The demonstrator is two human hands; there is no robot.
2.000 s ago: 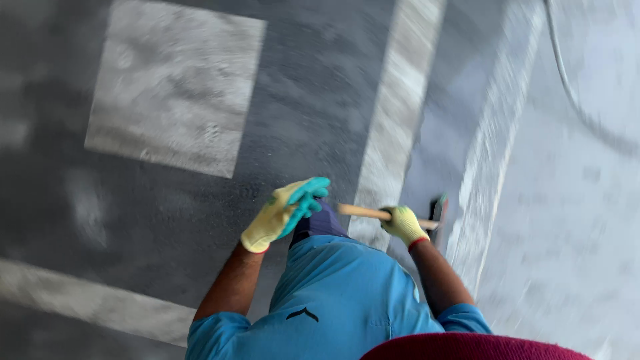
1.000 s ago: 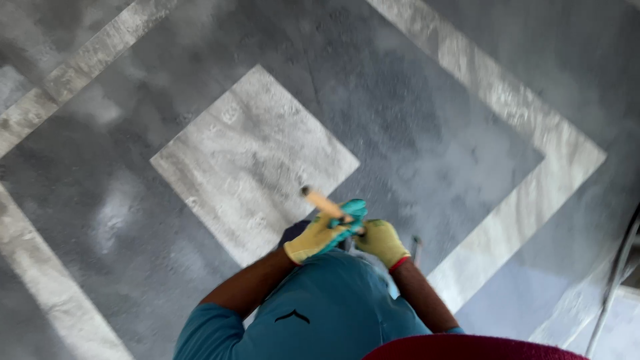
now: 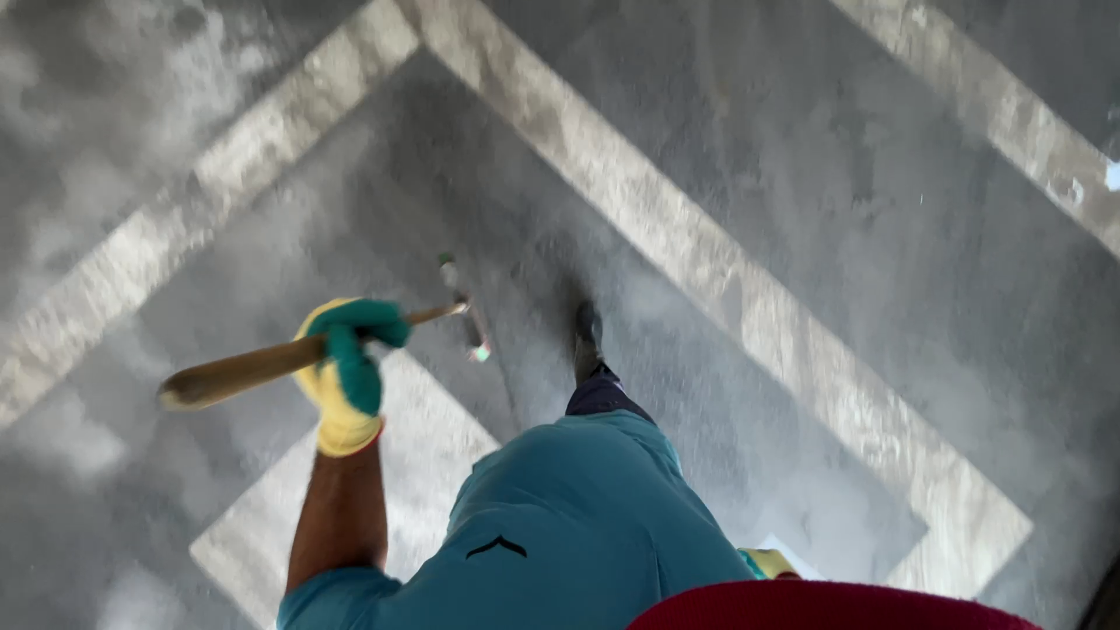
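My left hand [image 3: 348, 376], in a yellow knit glove with green coated palm and fingers, is closed around the long wooden handle [image 3: 249, 374] of a tool. The thick rounded end of the handle sticks out to the left. Its thinner end runs right to a narrow, blurred crosswise head [image 3: 471, 306] above the dark floor; what kind of tool it is cannot be told. My right hand [image 3: 770, 563], gloved alike, shows only in part at the lower right, beside my blue shirt and mostly behind the red cap brim. Its fingers are hidden.
Under me lies a dark grey floor [image 3: 787, 157] with pale bands [image 3: 612, 184] and a pale square [image 3: 420, 429]. One dark boot [image 3: 588, 331] shows ahead of my shirt. A small white patch [image 3: 787, 556] lies near my right hand, and a dark edge is at the lower right corner.
The hands were close together at the body one second ago; now the left hand is out to the left with the handle, and the right hand is down by my side. The view has turned.
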